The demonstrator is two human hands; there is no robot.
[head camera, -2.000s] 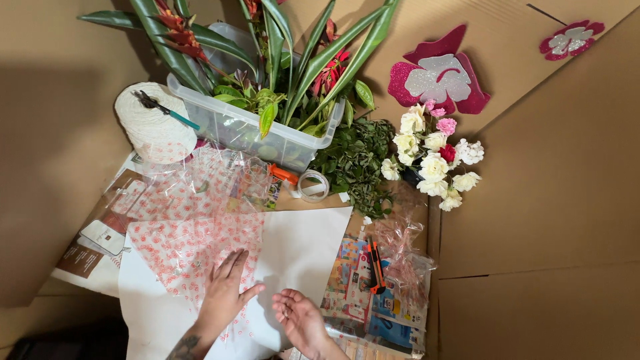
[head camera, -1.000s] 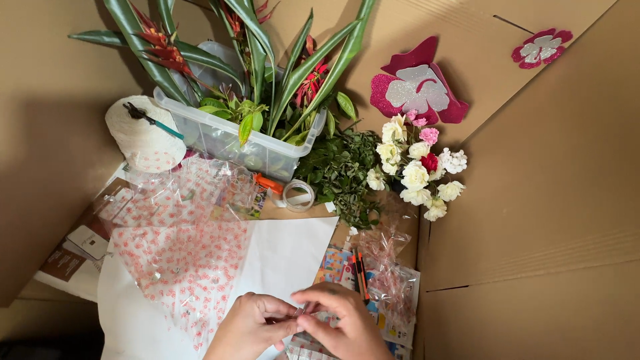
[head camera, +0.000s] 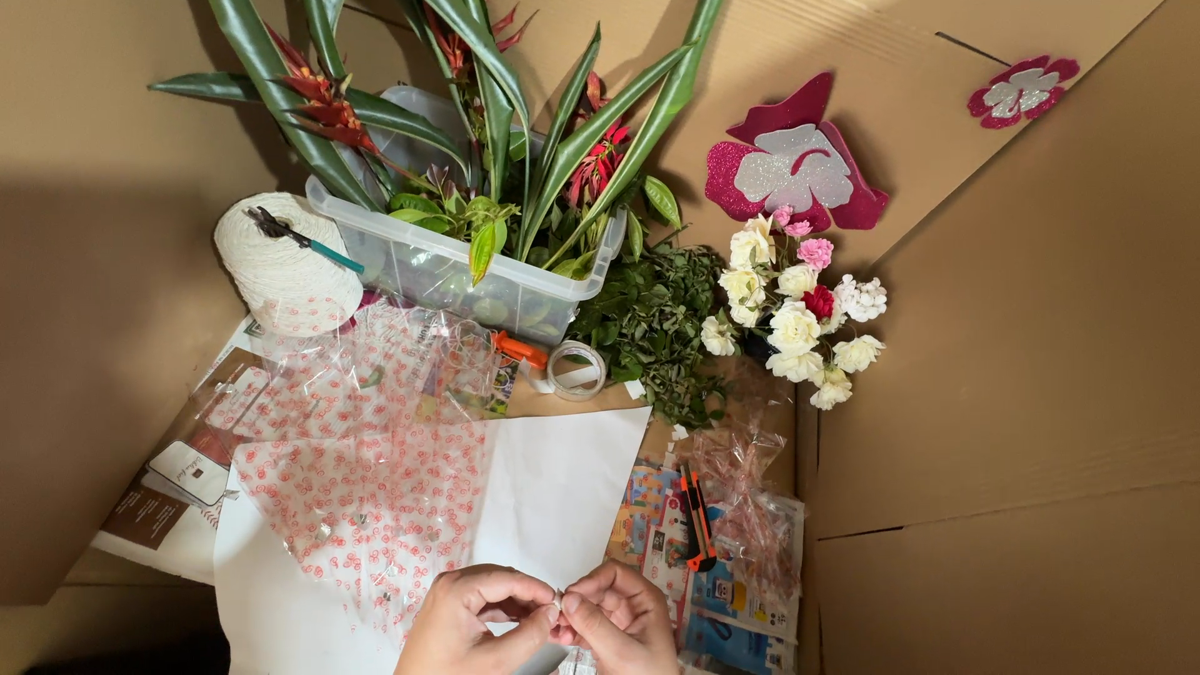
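Note:
My left hand point(head camera: 487, 619) and my right hand point(head camera: 619, 623) meet at the bottom of the head view, fingertips pinched together on a tiny pale piece point(head camera: 557, 600), too small to identify. Both are over the lower edge of a white paper sheet point(head camera: 553, 497). On that sheet, left of my hands, lies clear cellophane printed with red marks point(head camera: 375, 506). Right of my right hand, a black and orange box cutter point(head camera: 696, 520) rests on printed paper point(head camera: 652, 544). Crumpled cellophane point(head camera: 750, 487) lies beside the cutter.
Behind stand a clear plastic tub of plants point(head camera: 450, 253), a cone of white string point(head camera: 281, 262) with teal-handled pliers or snips point(head camera: 309, 242) on it, a tape roll point(head camera: 576, 369), an orange tool point(head camera: 520, 350), leafy stems point(head camera: 656, 328) and carnations point(head camera: 797, 323). Cardboard panels point(head camera: 1012, 422) rise around.
Two seconds ago my hands were apart, the left one spread over the printed cellophane. They have come together, fingertips meeting around something small.

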